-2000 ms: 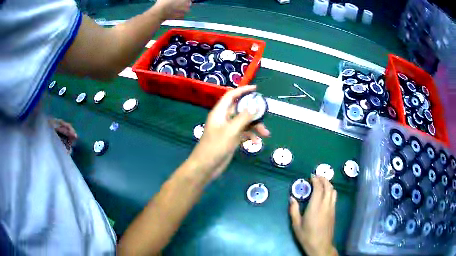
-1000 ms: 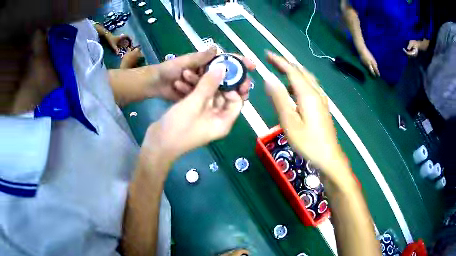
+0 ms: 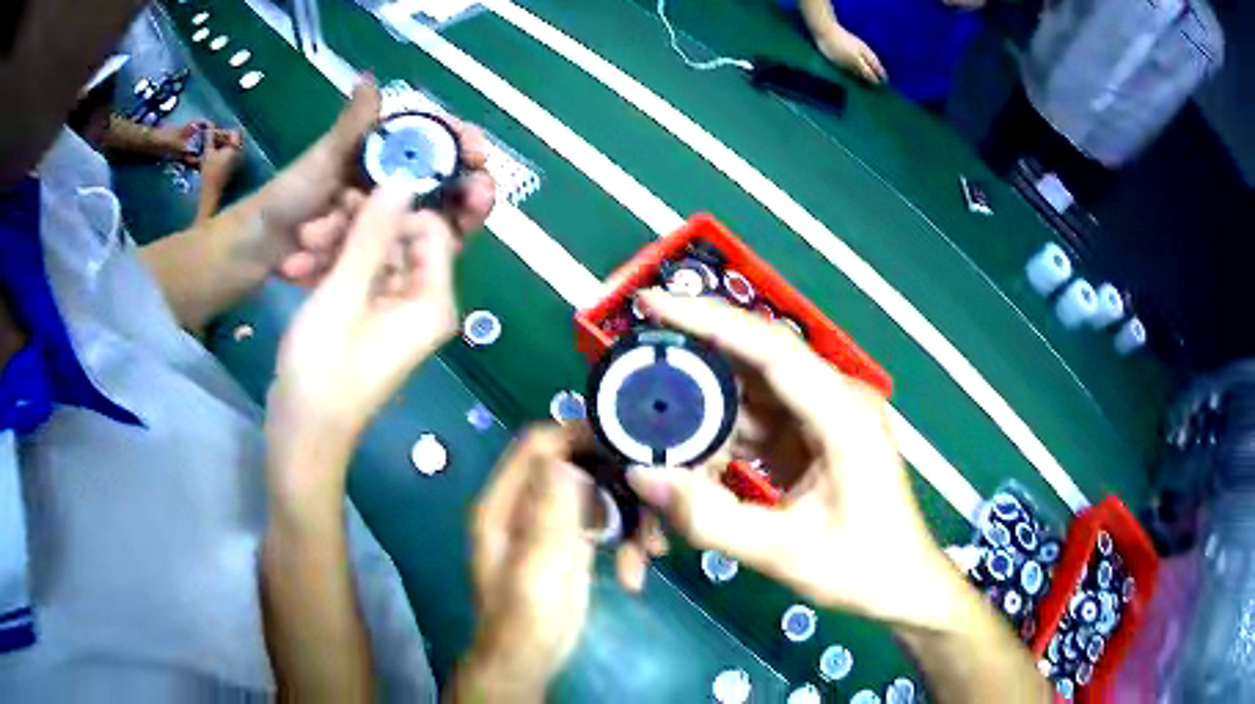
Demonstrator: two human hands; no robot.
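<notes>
A black disc unit [image 3: 661, 403] with a white ring and blue-grey centre faces me, near the middle of the view. My right hand [image 3: 812, 502] grips its rim from the right, with fingers above and thumb below. My left hand [image 3: 530, 571] is just below and left, its fingers closed around a second disc [image 3: 606, 512], mostly hidden by the fingers. The red parts bin [image 3: 805, 344] of loose discs lies behind my right hand, partly covered by it. Several pale discs lie on the green bench below, one of them a silver disc [image 3: 798, 623].
At left another worker's hands hold a disc [image 3: 410, 154] close to mine. A perforated strip [image 3: 512, 176] lies behind them. At lower right are a clear parts box [image 3: 1012, 557] and another red bin [image 3: 1053, 605]. White rolls [image 3: 1080, 303] and more people are at the far side.
My right hand was open over the red bin and now holds a disc. My left hand has come up from the bottom edge. The view has shifted, and the bin appears higher and further left.
</notes>
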